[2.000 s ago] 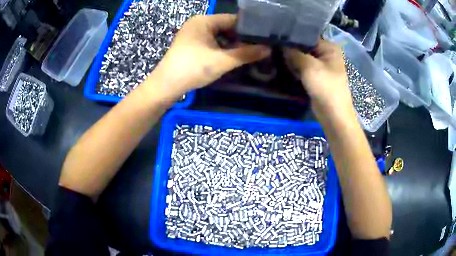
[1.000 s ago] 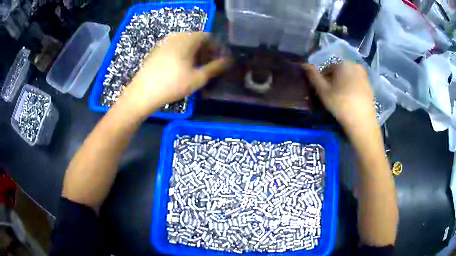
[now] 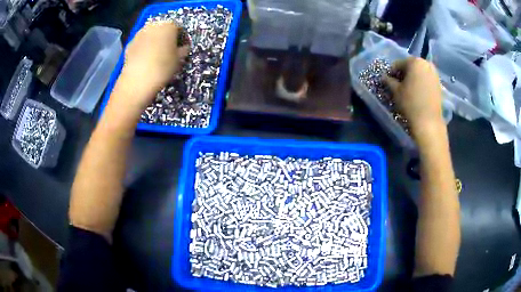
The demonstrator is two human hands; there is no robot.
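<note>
My left hand (image 3: 153, 57) is over the left blue tray (image 3: 220, 74), its fingertips down among the small metal sleeves (image 3: 200, 85). My right hand (image 3: 416, 91) is over the right clear plastic bin (image 3: 357, 85), its fingertips at the small fittings (image 3: 374, 77). The fingertips of both hands are blurred or hidden, so whether they hold a part does not show. The bench press head (image 3: 305, 25), wrapped in film, stands above the dark brown press base (image 3: 257, 94), with a light ring (image 3: 292, 88) at its middle. The near blue tray (image 3: 280, 146) is full of bright pressed assemblies (image 3: 280, 219).
An empty clear bin (image 3: 85, 68) and a small clear tub (image 3: 39, 134) of silvery parts stand at the left. Another narrow clear container (image 3: 17, 88) is at the far left. Clear bins and plastic bags (image 3: 457, 34) crowd the far right. A small yellow loop (image 3: 458, 185) shows beside my right forearm.
Both hands were together under the press head, then parted. My left hand moved left to the left blue tray, my right hand right to the clear bin. The press base is now uncovered.
</note>
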